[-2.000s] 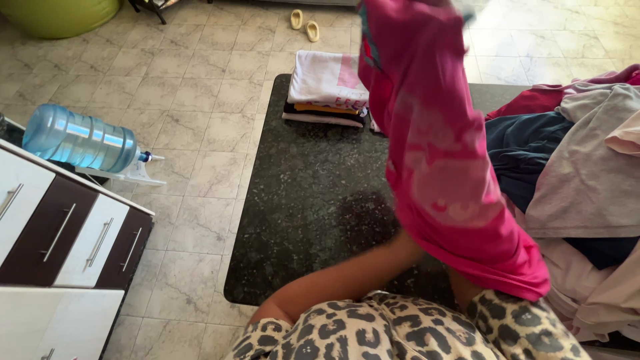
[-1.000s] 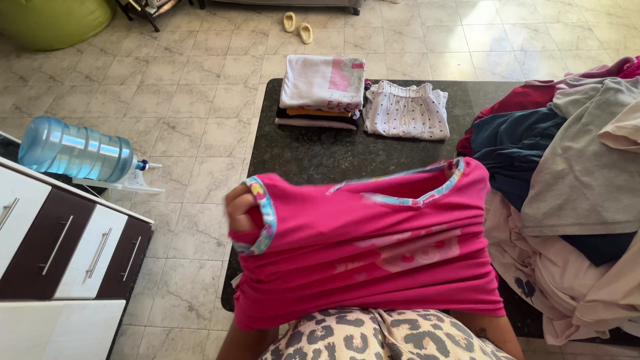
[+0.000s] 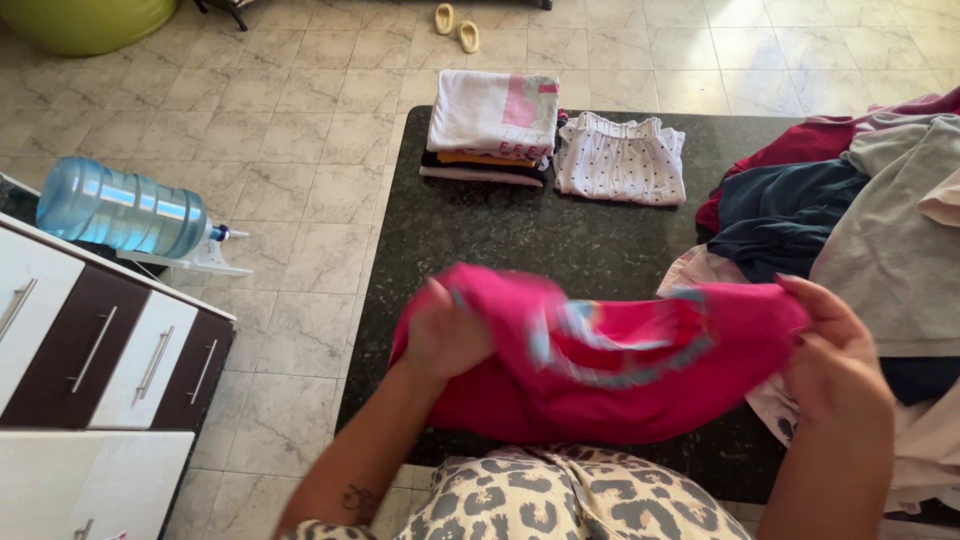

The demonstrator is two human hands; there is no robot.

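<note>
A bright pink garment (image 3: 615, 405) with blue patterned trim at its neckline is stretched between my hands above the dark granite tabletop (image 3: 480, 232); part of it is blurred. My left hand (image 3: 450, 337) grips it at the left side, and my right hand (image 3: 832, 360) pinches its right end. Beyond it lies a stack of folded clothes with a white printed shirt (image 3: 480, 112) on top. Beside that stack is a folded white dotted garment (image 3: 621, 161) with a gathered waistband.
Loose clothes are heaped at the right, among them a grey garment (image 3: 892, 247) and a dark blue one (image 3: 787, 210). At the left, a blue water jug (image 3: 127, 206) rests on its side over drawers (image 3: 94, 345). Pale slippers (image 3: 468, 36) lie on the tiled floor.
The pink garment hung upright at first, then was spread wide near my body; now it is bunched and held up by both ends. My right hand has come into sight.
</note>
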